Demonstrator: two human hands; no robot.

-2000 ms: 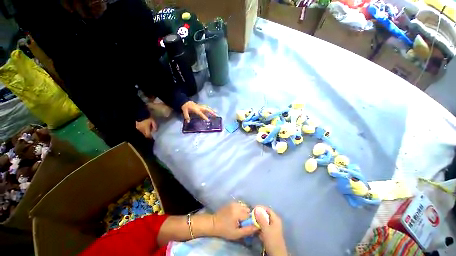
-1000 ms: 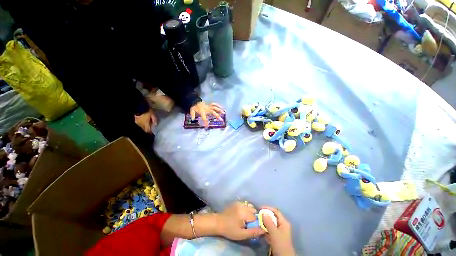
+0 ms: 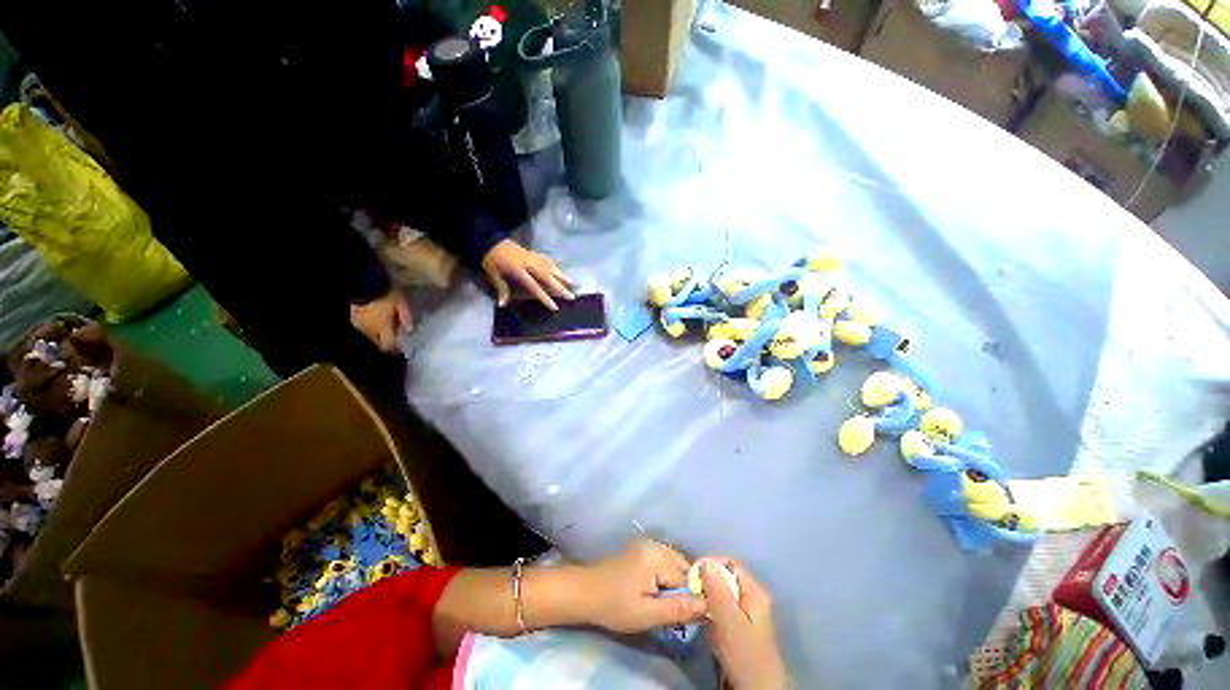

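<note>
A small blue and pale-yellow plush piece [image 3: 697, 582] is pinched between my two hands at the near edge of the table, mostly hidden by the fingers. My left hand [image 3: 645, 585] comes in from the left with a bracelet at the wrist and holds its blue part. My right hand [image 3: 739, 623] grips the yellow end. A fine strand or thin glint shows just above my left fingertips; I cannot tell which. More blue-and-yellow plush pieces [image 3: 769, 330] lie in a pile mid-table and trail towards the right.
A cardboard carton [image 3: 223, 492] of plush pieces stands at left. A person in dark clothes stands across, one hand by a smartphone [image 3: 549, 320]. Two bottles [image 3: 588, 128] stand behind it. A printed box [image 3: 1140, 582] and striped cloth [image 3: 1059, 652] lie at lower right.
The other person's hand has drawn back slightly from over the phone, whose screen is now dark. My hands stay together on the plush piece, with the fingers slightly shifted around it.
</note>
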